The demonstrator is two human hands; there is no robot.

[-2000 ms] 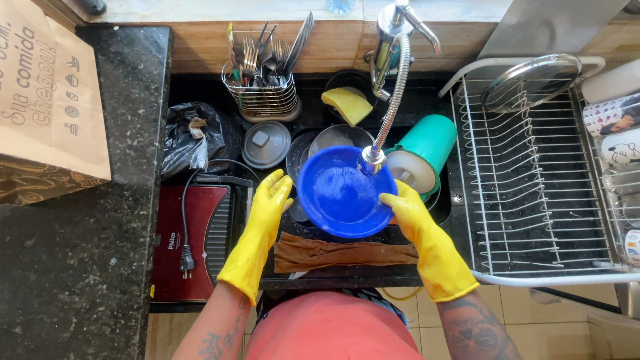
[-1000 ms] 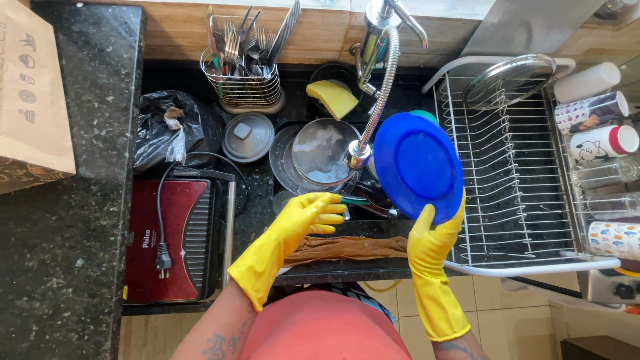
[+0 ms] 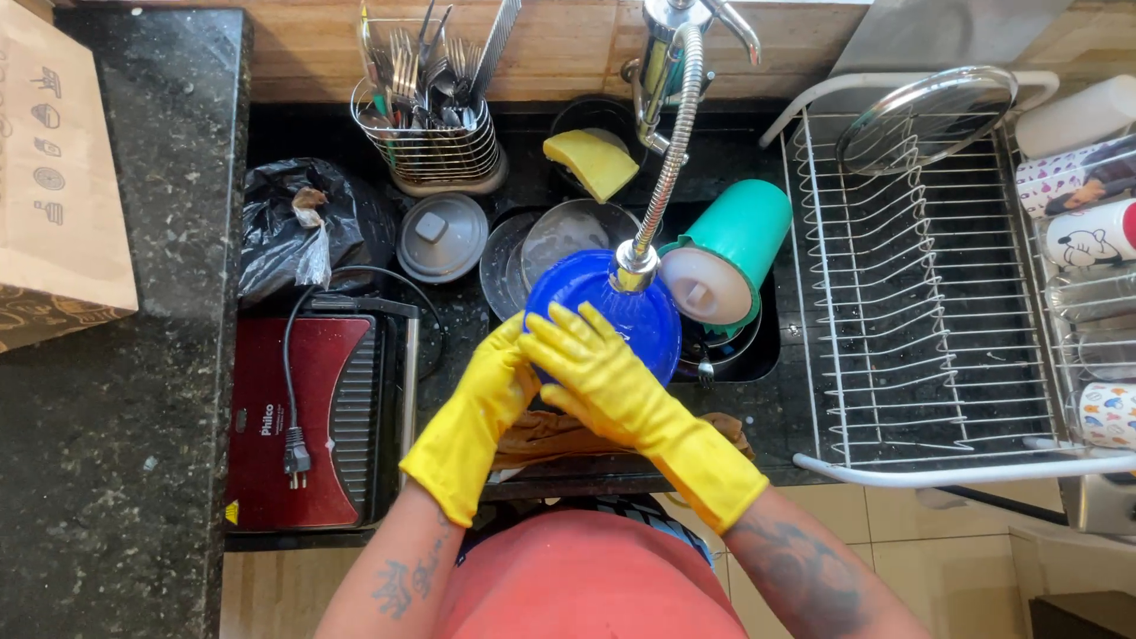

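Observation:
Both hands wear yellow rubber gloves. My left hand [image 3: 497, 390] grips the left edge of a blue plastic bowl or plate [image 3: 652, 346] over the sink. Across its near left part lies my right hand [image 3: 595, 373], palm down with fingers spread. Water runs onto the blue dish from the metal spout [image 3: 635, 266] of a flexible-hose faucet. Behind the dish, at left, are a glass plate [image 3: 501, 262] and a wet round dish [image 3: 564, 232]. To its right, a green plastic container [image 3: 750, 226] lies tilted beside a whitish round lid [image 3: 710, 284].
A white wire dish rack [image 3: 905, 355] with a glass lid [image 3: 927, 120] and several cups stands at right. Behind the sink are a cutlery basket [image 3: 435, 151] and yellow sponge [image 3: 593, 164]. A gray lid [image 3: 442, 238], black bag [image 3: 306, 222] and red grill [image 3: 297, 417] sit left; brown cloth [image 3: 559, 439] lies in front.
The blue dish has moved from beside the rack back left under the spout. My left hand has taken hold of its edge, and my right hand has moved left onto it.

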